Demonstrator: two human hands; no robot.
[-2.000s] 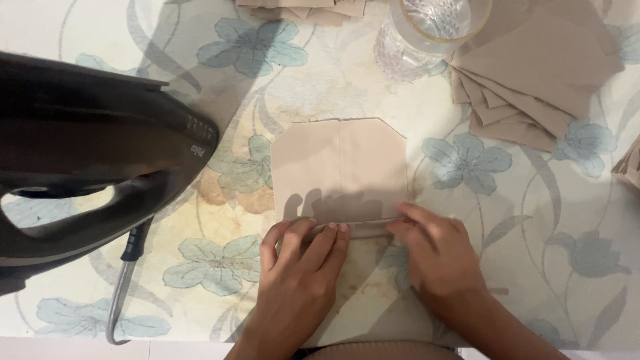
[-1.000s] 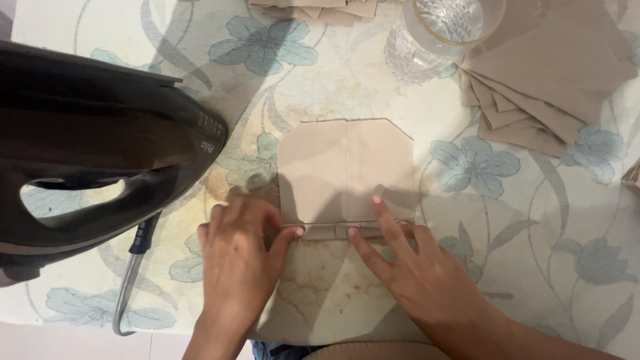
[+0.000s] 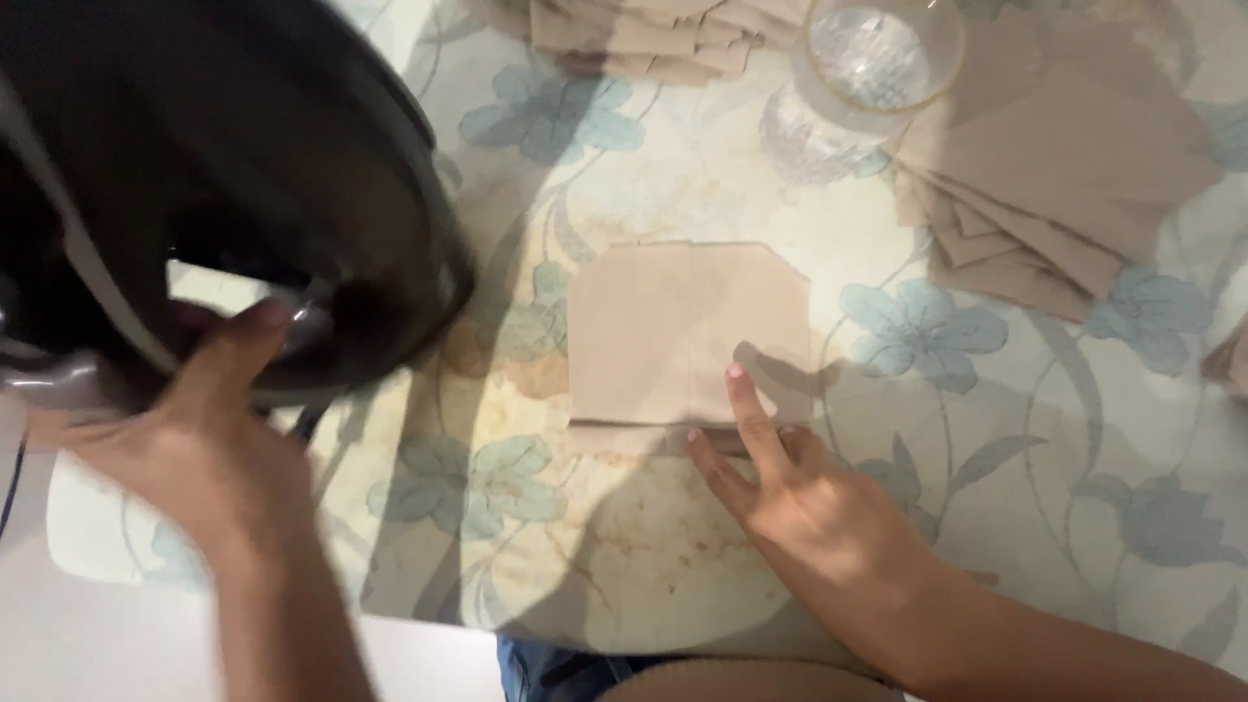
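A beige fabric piece point(image 3: 643, 331) with angled top corners lies flat, its bottom edge folded in a narrow strip point(image 3: 619, 437). My right hand point(image 3: 795, 487) presses on it with spread fingertips, some on the fold and one above it. At the left, my left hand point(image 3: 210, 419) is wrapped around the handle of a black clothes iron point(image 3: 322, 146), thumb through the handle opening. The iron appears raised and slightly blurred, its tip toward the fabric but apart from it.
A clear textured glass point(image 3: 858, 88) of water stands at the top. Beside it lies a fanned stack of beige fabric pieces point(image 3: 1063, 166); another stack point(image 3: 653, 34) is at the top middle. A floral cover point(image 3: 975, 468) spreads beneath, its edge near my body.
My left hand has left the fabric fold and taken hold of the iron, which has moved from where it rested. My right hand remains on the fabric.
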